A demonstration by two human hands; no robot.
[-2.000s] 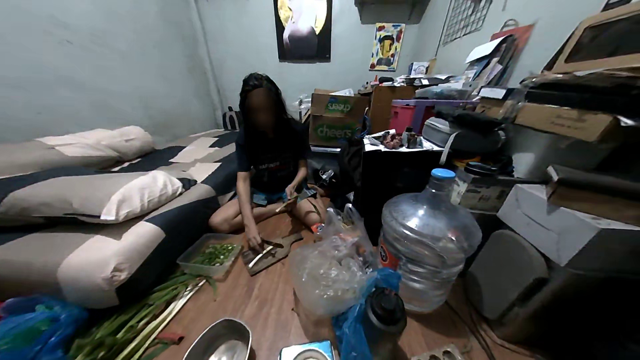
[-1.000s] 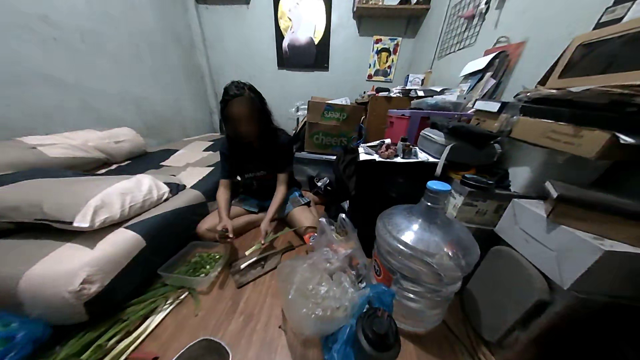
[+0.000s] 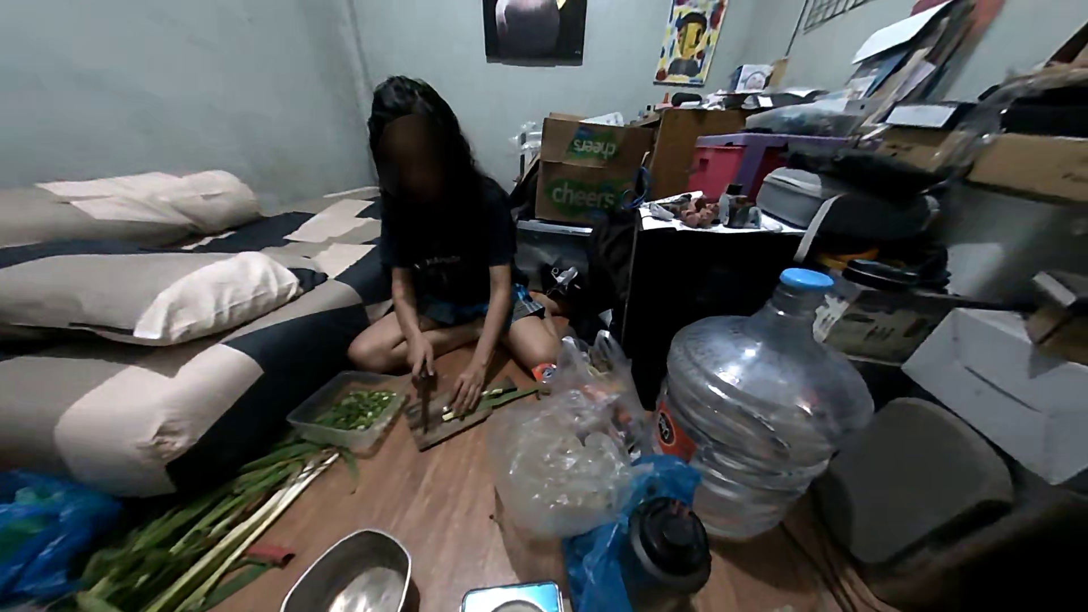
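Neither of my hands is in view. Across the floor sits a person [image 3: 446, 229] with crossed legs. One of the person's hands [image 3: 421, 353] grips a knife [image 3: 425, 399], its blade down over a small cutting board [image 3: 450, 433]. The other hand [image 3: 467, 387] presses green stalks [image 3: 501, 399] on the board. Beside the board is a clear plastic container [image 3: 370, 440] of chopped greens [image 3: 357, 410]. Long leafy stalks [image 3: 229, 518] lie on the floor at the lower left. Near me stand a metal pan [image 3: 395, 552] and a blue-edged device [image 3: 510, 597], partly cut off.
A large clear water jug [image 3: 756, 408] stands right of clear plastic bags [image 3: 557, 467]. In front are a blue bag [image 3: 595, 552] and a black-lidded bottle [image 3: 671, 544]. A cushioned bed [image 3: 195, 399] lies left; boxes [image 3: 586, 191] and a cluttered table [image 3: 714, 280] stand behind.
The person's knife hand, near the container a second ago, is now over the board. The other hand stays by the stalks. The view has shifted.
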